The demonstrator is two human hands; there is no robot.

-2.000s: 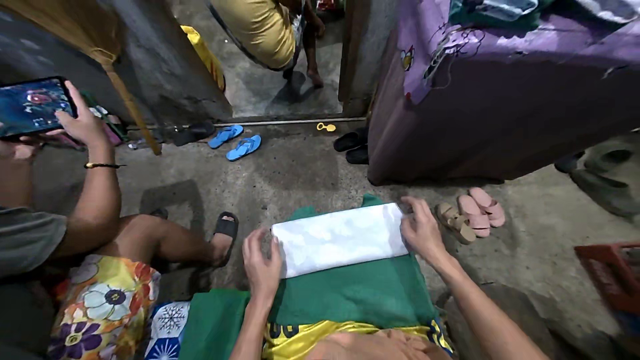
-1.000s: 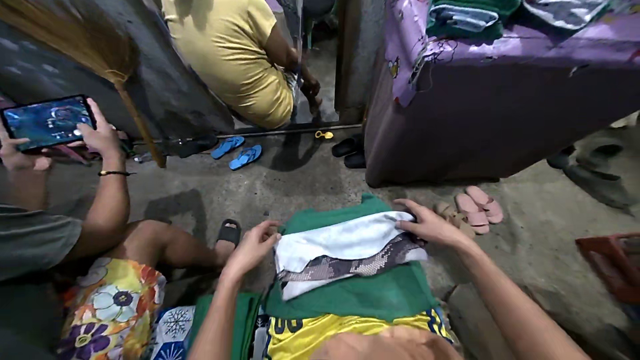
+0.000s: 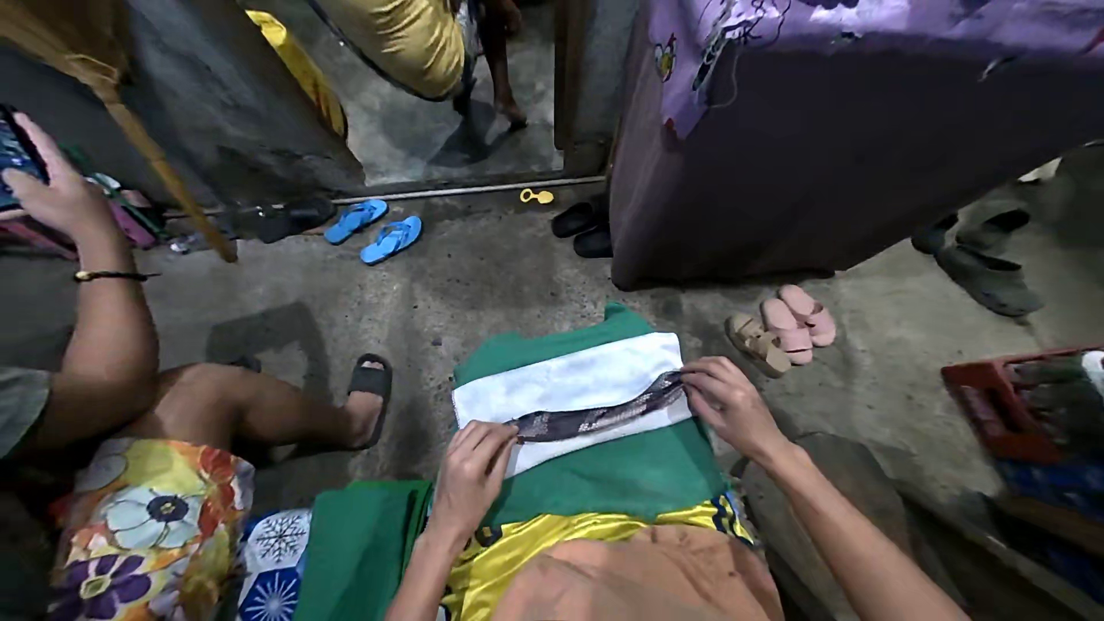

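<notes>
Across my lap lies a green cloth point(image 3: 604, 483), with a white cloth point(image 3: 569, 379) spread in a band on top of it. A dark patterned strip of fabric point(image 3: 586, 421) runs over the white cloth. My left hand point(image 3: 474, 466) pinches the strip's left end between thumb and fingers. At its right end, my right hand point(image 3: 724, 401) grips it near the white cloth's edge. Yellow shiny clothing point(image 3: 517, 543) shows below the green cloth. Folded green cloth point(image 3: 362, 543) sits left of my left forearm.
A person's arm point(image 3: 112, 293) with a handheld screen is at left, beside flowered fabric point(image 3: 155, 526). Blue flip-flops point(image 3: 391, 240), pink sandals point(image 3: 798, 323) and a red crate point(image 3: 1000, 405) rest on the floor. A purple-covered table point(image 3: 828, 129) stands ahead; another person sits beyond the doorway.
The white cloth, a plain band two seconds ago, now has the dark patterned strip across it, narrower than one second ago. Both hands have moved down to the strip's ends. The person beyond the doorway has shifted.
</notes>
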